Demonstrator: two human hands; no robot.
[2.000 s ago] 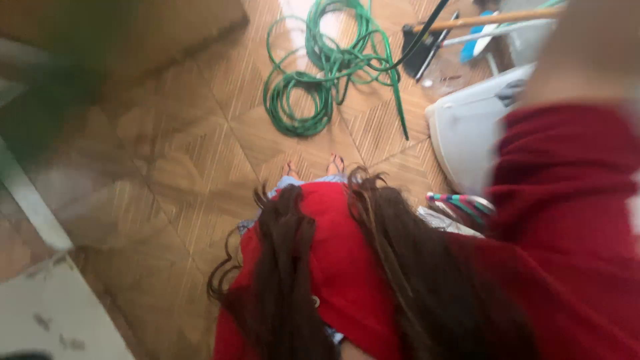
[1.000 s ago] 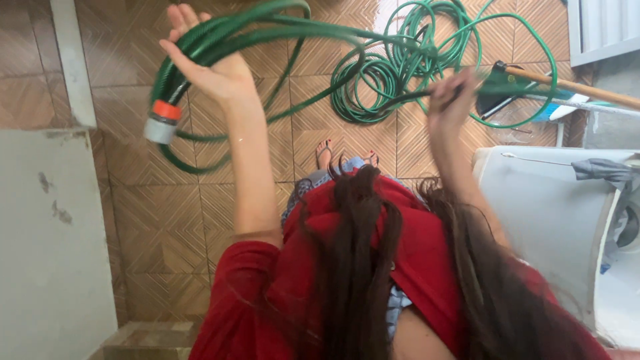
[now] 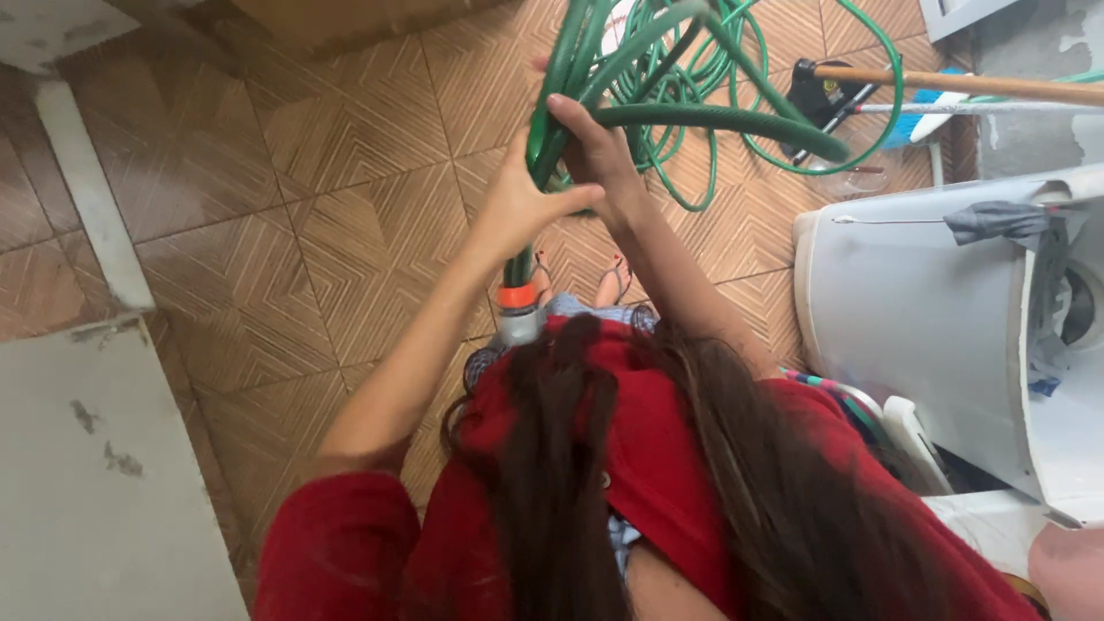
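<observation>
Both my hands are around a bundle of green garden hose loops (image 3: 712, 119) at the top middle. My left hand (image 3: 526, 194) grips the loops from the left, thumb pointing right. Close against it, my right hand (image 3: 599, 151) wraps the same bundle from the right, its fingers partly hidden behind the hose. Below my left hand hangs the hose end, with an orange and grey connector (image 3: 517, 312) in front of my red top. More green hose (image 3: 681, 95) lies tangled on the tiled floor beyond my hands.
To the right stands a white appliance (image 3: 923, 285) with a grey cloth (image 3: 996, 222) on it. Behind it lie a wooden handle (image 3: 966, 84), a black dustpan (image 3: 824, 99) and a blue-bristled brush (image 3: 936, 108). A pale, worn slab (image 3: 103, 483) fills the lower left.
One second ago my hands were wide apart, the left under the hose loops at upper left. Now they are together on the bundle, and the connector hangs nearer my body.
</observation>
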